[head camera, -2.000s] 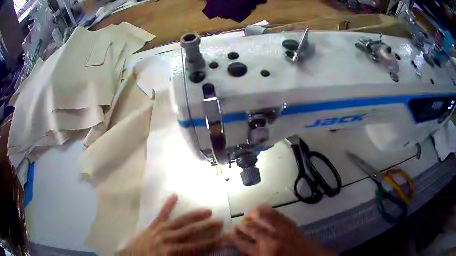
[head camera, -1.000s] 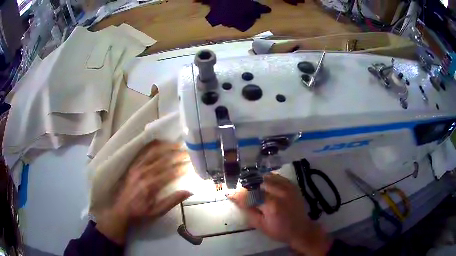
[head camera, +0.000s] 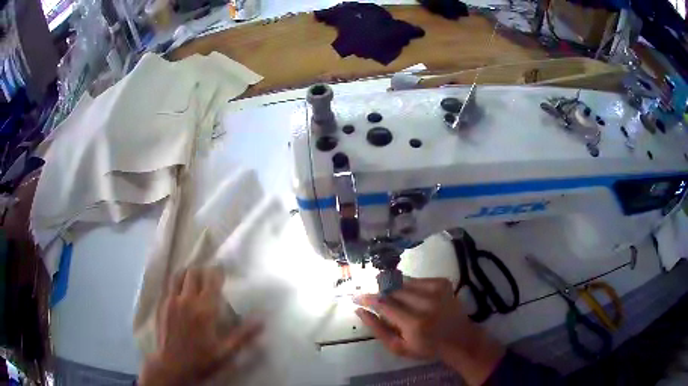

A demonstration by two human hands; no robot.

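Observation:
A pale cloth piece (head camera: 264,309) lies left of the needle under the lamp glare, with beige garment panel (head camera: 162,256) folded beside and under it. My left hand (head camera: 192,324) is spread on the cloth, fingers apart, pressing it down. My right hand (head camera: 411,317) is just right of the presser foot (head camera: 347,283), fingers bent together near the cloth's edge; glare hides whether it grips the cloth. The white sewing machine (head camera: 483,151) stands over the work.
Black-handled shears (head camera: 483,279) lie right of my right hand. Scissors with yellow and green handles (head camera: 581,301) lie further right. Cream panels (head camera: 113,143) are heaped at the left rear. Dark purple fabric (head camera: 370,32) lies on the brown board behind.
My left hand has moved down and left and flattened on the cloth. The pale piece, bunched a second ago, is spread wider beside the needle. My right hand remains beside the presser foot.

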